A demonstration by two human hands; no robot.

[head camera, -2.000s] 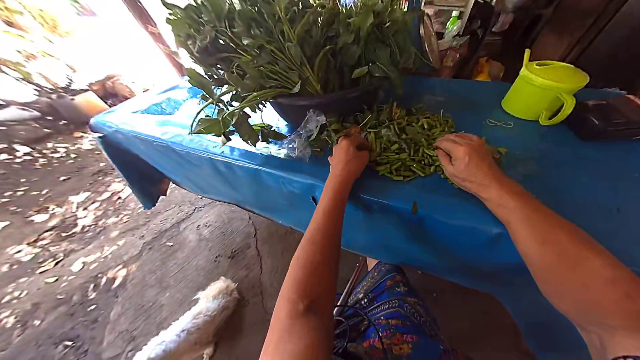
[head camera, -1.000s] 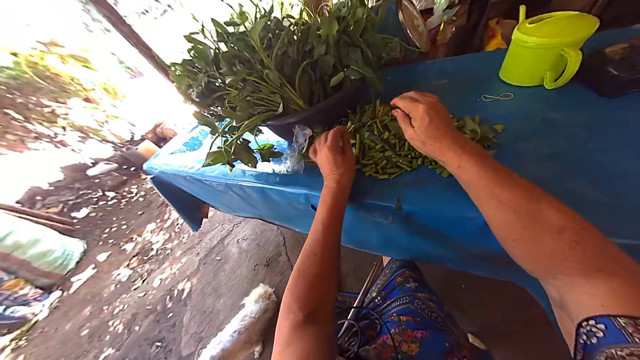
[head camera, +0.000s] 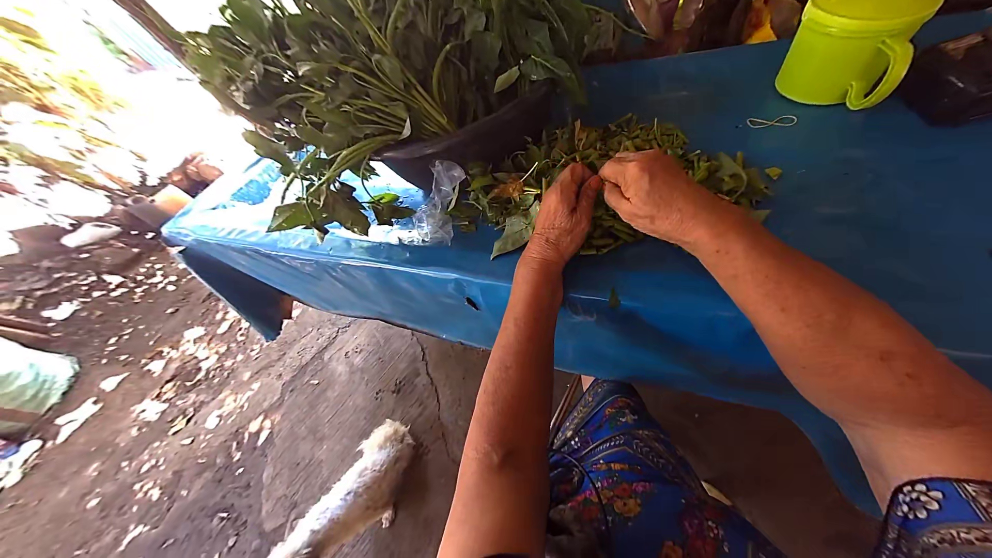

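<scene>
A pile of cut green stems and leaves (head camera: 632, 139) lies on a table with a blue plastic cover (head camera: 837, 201). Over its near side my left hand (head camera: 566, 211) and my right hand (head camera: 655, 194) meet, fingertips together. Both hands' fingers are bent as if pinching; whatever is between them is too small or hidden to tell. Left of the pile stands a dark basin (head camera: 473, 143) heaped with leafy greens (head camera: 387, 70). A crumpled clear plastic bag (head camera: 440, 205) lies against the basin, close to my left hand.
At the back right stands a lime-green plastic pitcher (head camera: 833, 58), with a rubber band (head camera: 772, 122) before it and a black plastic bag (head camera: 949, 81) beside it. A white furry animal (head camera: 360, 492) lies on the ground below the table's front edge.
My right hand has moved left from the right side of the pile to meet my left hand. The view has shifted somewhat.
</scene>
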